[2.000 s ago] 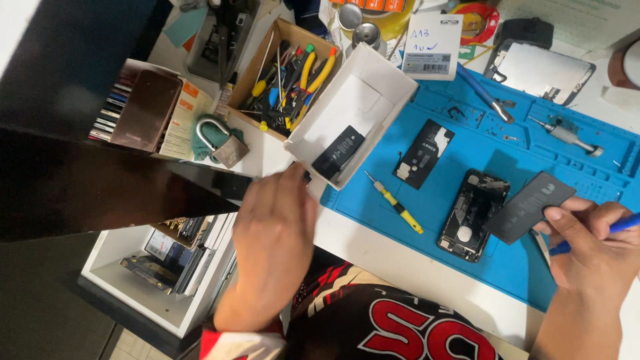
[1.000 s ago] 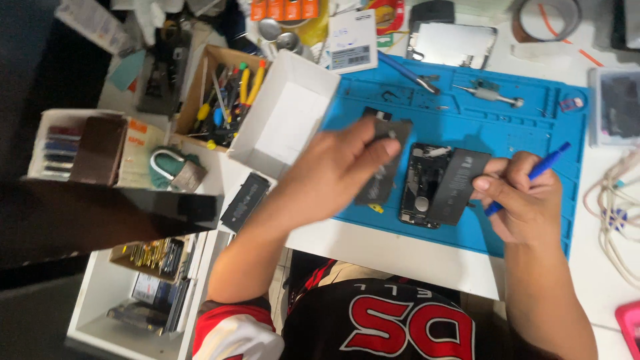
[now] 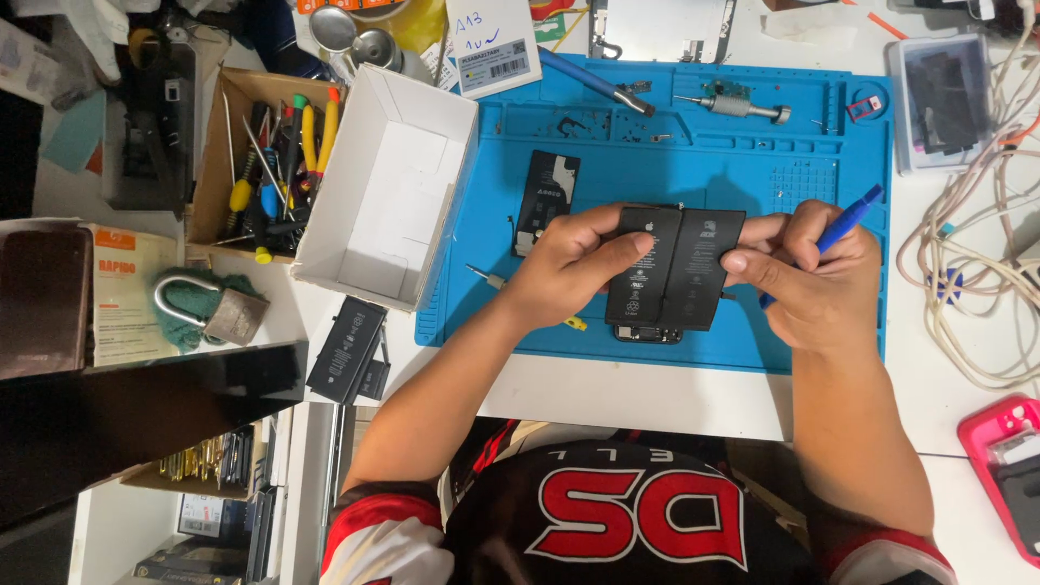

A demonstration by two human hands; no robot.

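My left hand (image 3: pixel 569 264) pinches a black phone battery (image 3: pixel 644 268) at its left side. With my right hand (image 3: pixel 821 272) I hold another black phone battery (image 3: pixel 705 268), and a blue pen-like tool (image 3: pixel 849 219) runs between its fingers. The two batteries are side by side, edges touching or nearly so. Beneath them an opened phone body (image 3: pixel 650 333) lies on the blue repair mat (image 3: pixel 731 171), mostly hidden. A loose battery with silvery patches (image 3: pixel 548 195) rests left of my hands. A screwdriver (image 3: pixel 486 276) is partly covered by my left hand.
A white open box (image 3: pixel 390 187) stands left of the mat, beside a cardboard tool box (image 3: pixel 244 81). Black batteries (image 3: pixel 349 349) lie at the table's front edge. A padlock (image 3: pixel 236 315) is farther left. Cables (image 3: pixel 959 268) and a clear plastic case (image 3: pixel 942 106) lie right.
My left hand has moved right from beside the white box, now with a battery in it, up against the one in my right hand. The battery earlier inside the white box is no longer there.
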